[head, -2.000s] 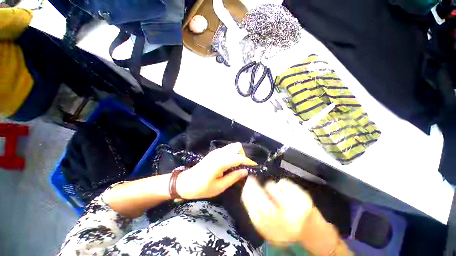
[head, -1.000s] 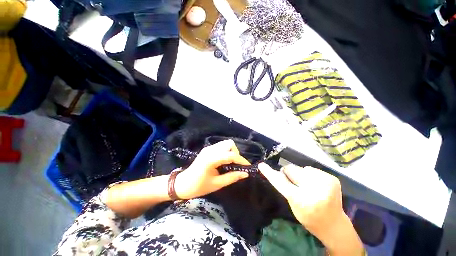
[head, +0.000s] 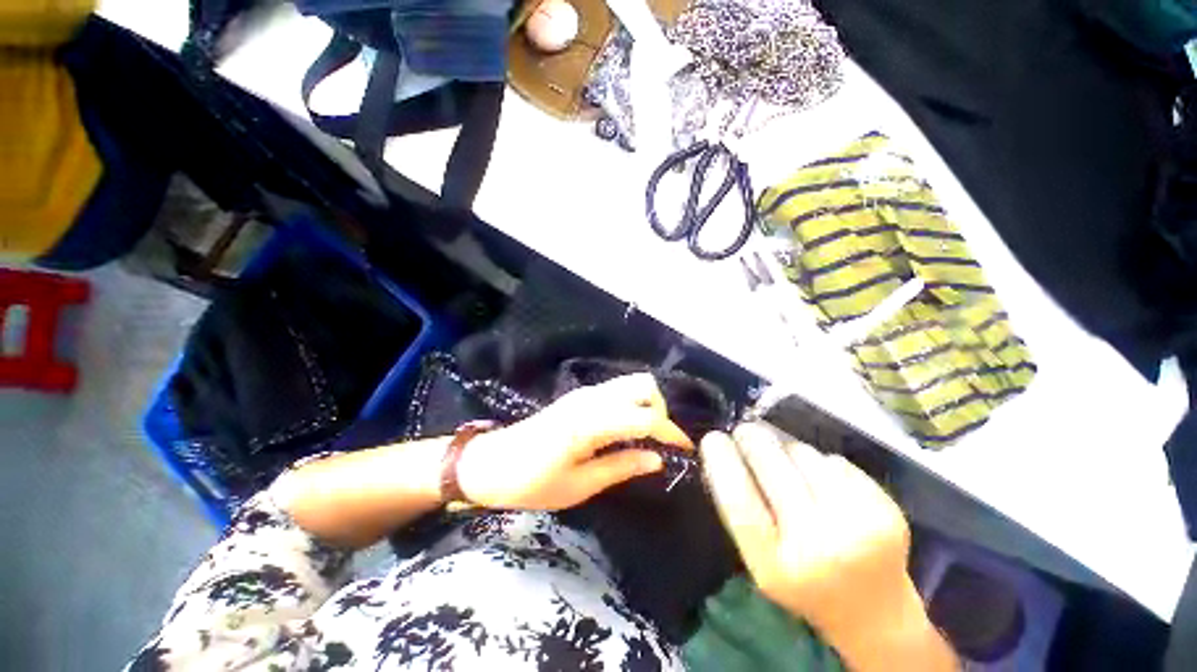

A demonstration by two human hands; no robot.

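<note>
The black garment [head: 656,538] lies over my lap, with a silvery dotted edge at its left part. My left hand [head: 578,446] pinches the garment's beaded trim [head: 675,460] between thumb and fingers. My right hand [head: 807,525] is just right of it, fingertips close together beside the trim. A tiny thin bright line, perhaps the needle, shows just below the trim between the hands. Whether my right fingers hold a needle or thread is too small to tell.
On the white table [head: 565,250] are black-handled scissors [head: 702,200], a silver-grey bead heap [head: 761,53], a striped cloth pad [head: 906,295], a brown tray [head: 558,79] and a denim bag [head: 453,40]. A blue basket [head: 168,440] with black garments stands at lower left.
My right hand, blurred two seconds ago, has its fingertips beside the trim, slightly right of their place one second ago. My left hand keeps its pinch. The view has shifted slightly.
</note>
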